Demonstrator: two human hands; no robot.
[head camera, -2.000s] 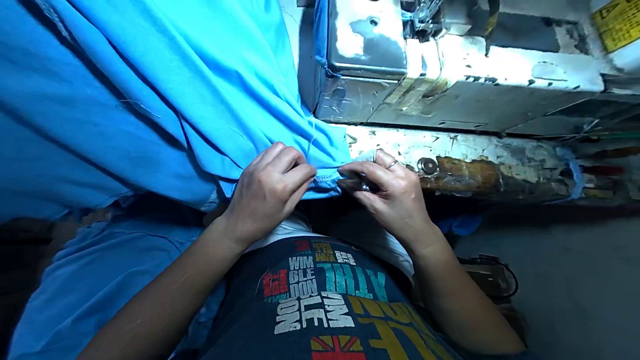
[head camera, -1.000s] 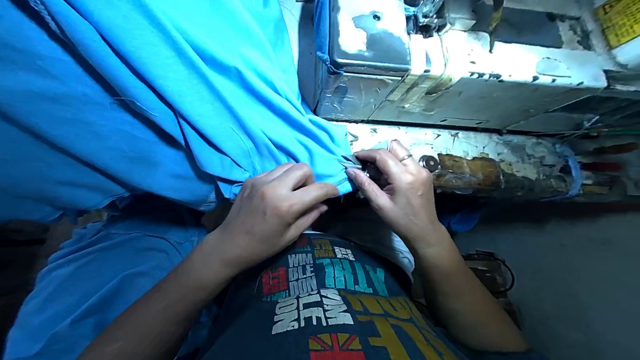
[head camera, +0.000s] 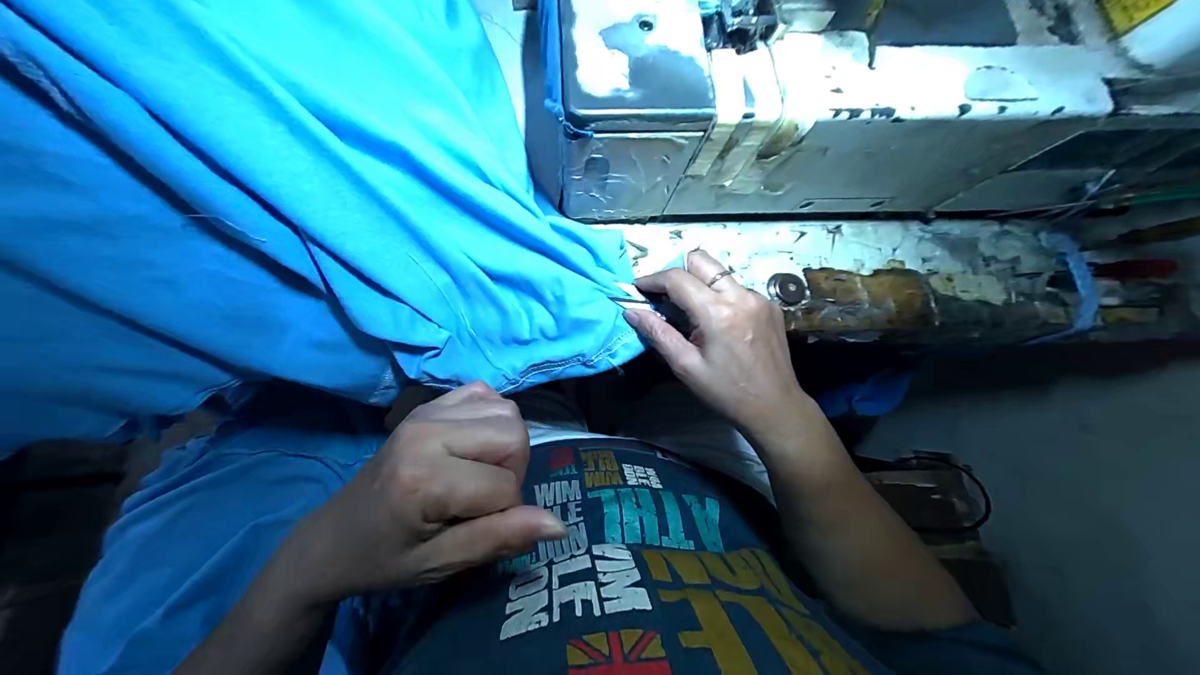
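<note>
Light blue knit fabric (head camera: 422, 216) spreads over the left and middle, its stitched hem edge running toward my right hand. My right hand (head camera: 717, 328), with a ring on one finger, pinches small metal thread snips (head camera: 633, 298) between thumb and fingers at the fabric's right corner; much of the tool is hidden in the hand. Below the hem, my left hand (head camera: 469, 487) is half curled with its thumb stretched to the right. Its upper knuckles meet the hem edge, and whether the far fingertips hold cloth is hidden.
A worn sewing machine body (head camera: 844, 150) wrapped with tape stands at the upper right. In front of it runs the chipped table edge (head camera: 984, 253), with a round metal knob (head camera: 787, 288) and brown tape. More blue fabric (head camera: 234, 525) hangs at the lower left.
My left hand has moved down and left, away from my right hand. The hem between the hands now lies exposed. The snips show more plainly at my right fingertips.
</note>
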